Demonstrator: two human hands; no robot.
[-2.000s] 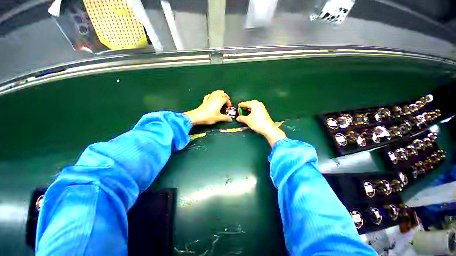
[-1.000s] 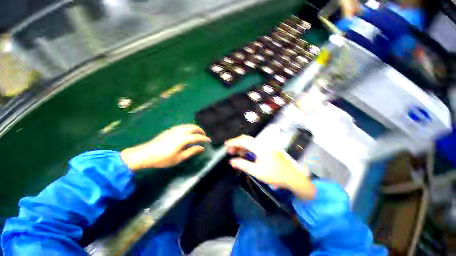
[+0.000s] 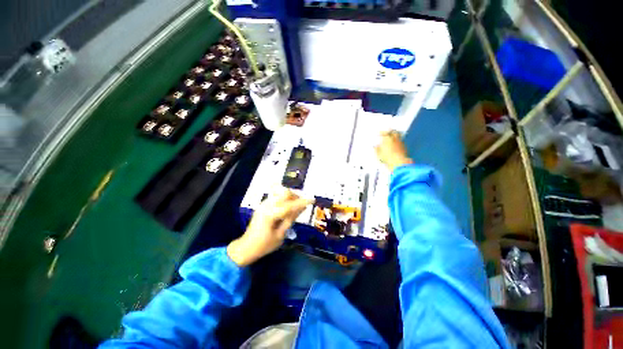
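The orange and black fixture (image 3: 336, 217) sits at the front of the white machine bed (image 3: 328, 157). My left hand (image 3: 277, 221) is at its left side, fingertips at a small black part of the fixture; whether it grips anything cannot be told. My right hand (image 3: 392, 148) is over the right rear of the bed, small and blurred, its fingers partly hidden. A black rectangular block (image 3: 297, 168) lies mid-bed. The white machine head (image 3: 268, 101) stands above the left rear of the bed. What sits in the fixture cannot be made out.
Black trays (image 3: 183, 178) with round electronic units lie on the green bench at left. One round unit (image 3: 50, 242) lies loose at far left. The white arch frame (image 3: 410, 58) stands behind the bed. Shelves with boxes (image 3: 509, 198) and a red bin (image 3: 596, 272) are at right.
The view has swung right from the green bench to the machine. My hands have moved from the tray edge to the machine bed, left at the fixture and right further back.
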